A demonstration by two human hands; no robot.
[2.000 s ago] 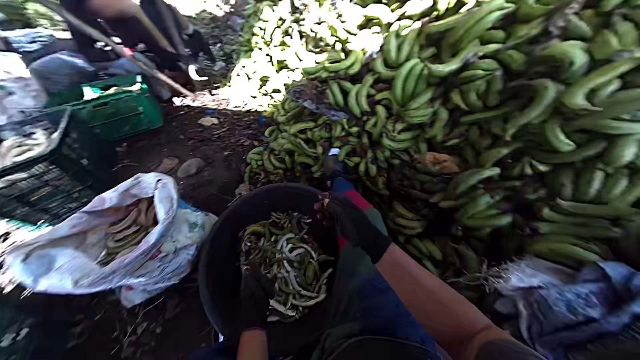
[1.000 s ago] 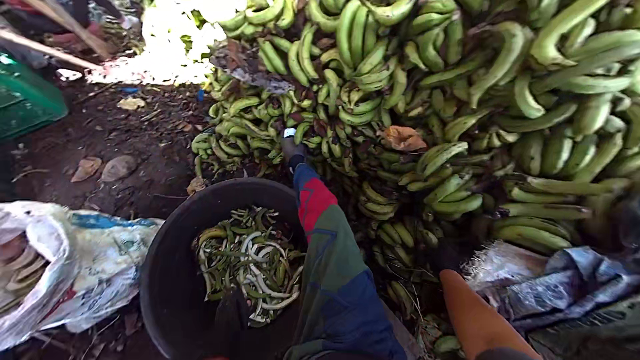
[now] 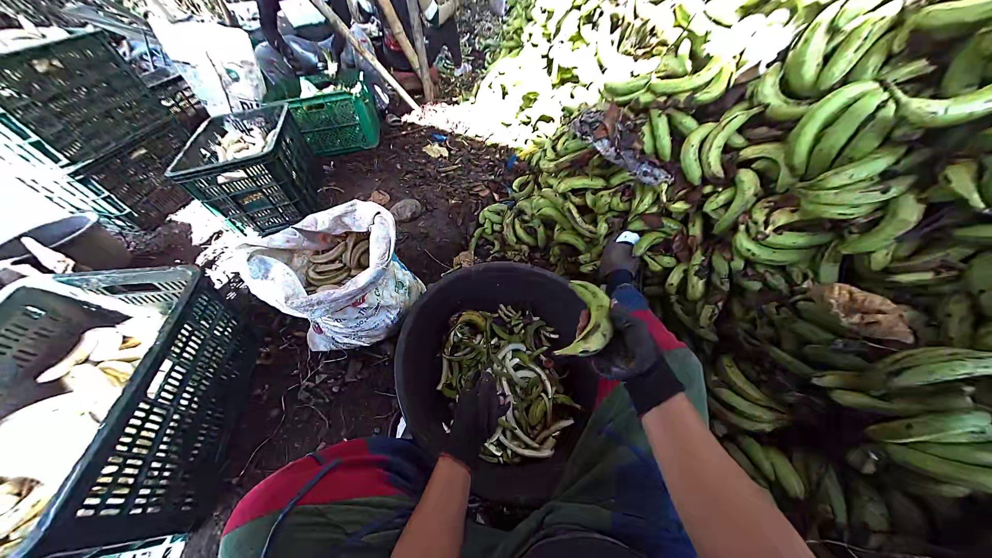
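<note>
My right hand (image 3: 624, 349), in a dark glove, is closed on a green plantain (image 3: 590, 319) above the right rim of a black tub (image 3: 422, 325). Green and whitish peels (image 3: 523, 387) lie inside the tub. My left hand (image 3: 477, 411), also in a dark glove, hangs over the peels; whether it holds anything is hidden. The tub stands between my legs. A heap of green plantains (image 3: 837, 194) rises close by on the right.
Left of the tub stands a white sack (image 3: 356, 310) with peeled plantains. A dark green crate (image 3: 170, 403) of peeled plantains is at lower left. Farther back are another dark crate (image 3: 256, 190), a green crate (image 3: 337, 120) and a person near wooden poles (image 3: 399, 39).
My right hand was low over the heap at the right a second ago; now it is above the tub's rim with a plantain in it. The view has swung left.
</note>
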